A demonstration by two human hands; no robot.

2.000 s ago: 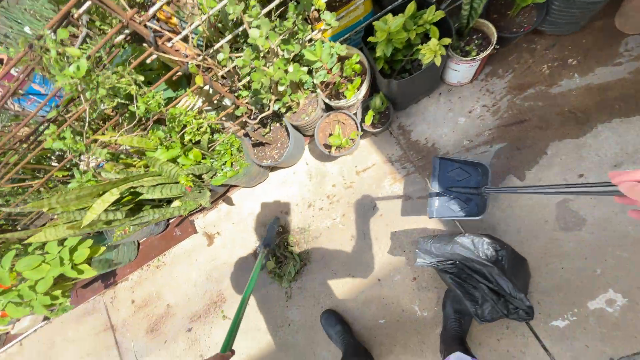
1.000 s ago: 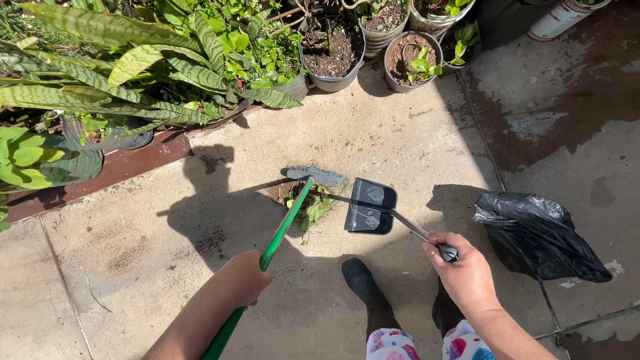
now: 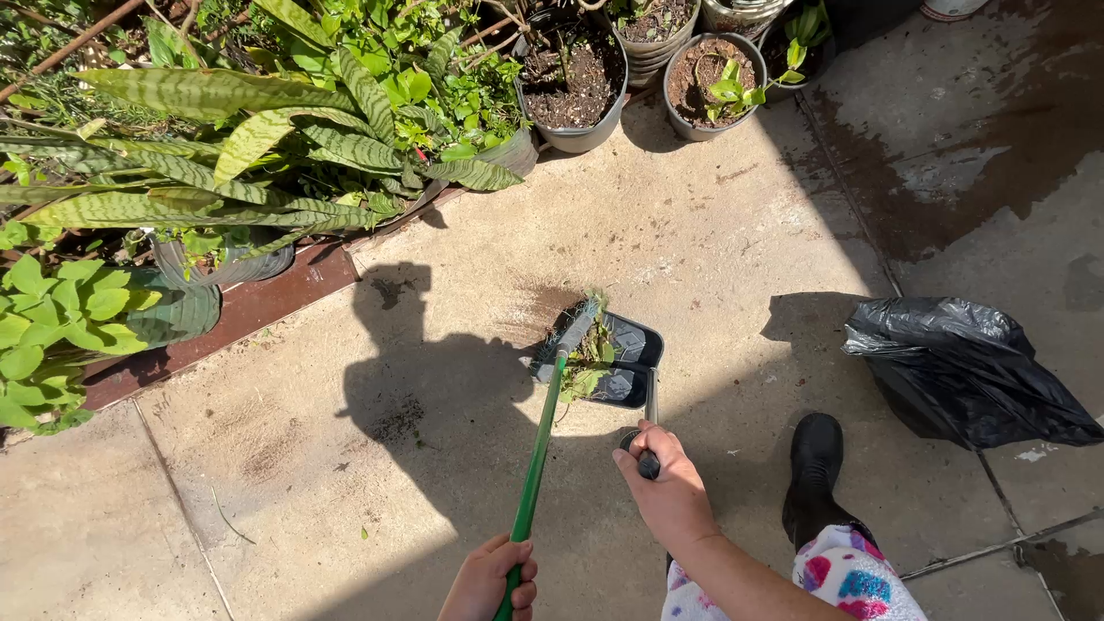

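My left hand (image 3: 493, 580) grips the green pole of a broom (image 3: 538, 466) at the bottom middle. The broom's grey head and bristles press against a clump of pulled weeds and leaves (image 3: 590, 354), part of which lies in the mouth of a black dustpan (image 3: 636, 343) on the concrete floor. My right hand (image 3: 671, 483) is closed around the dark end of the dustpan's metal handle, just below the pan. Part of the pan is hidden under the weeds and the broom head.
A black plastic bag (image 3: 957, 371) lies at the right, near my black boot (image 3: 815, 470). Potted plants (image 3: 578, 129) line the top edge. Snake plants (image 3: 224, 172) lean over a red-brown curb (image 3: 259, 310) at the left. Loose soil (image 3: 401, 420) dots the floor.
Two seconds ago the dustpan was well to the right of the weeds; a second ago it was beside them. Now the broom head is over the pan's mouth, with weeds partly inside.
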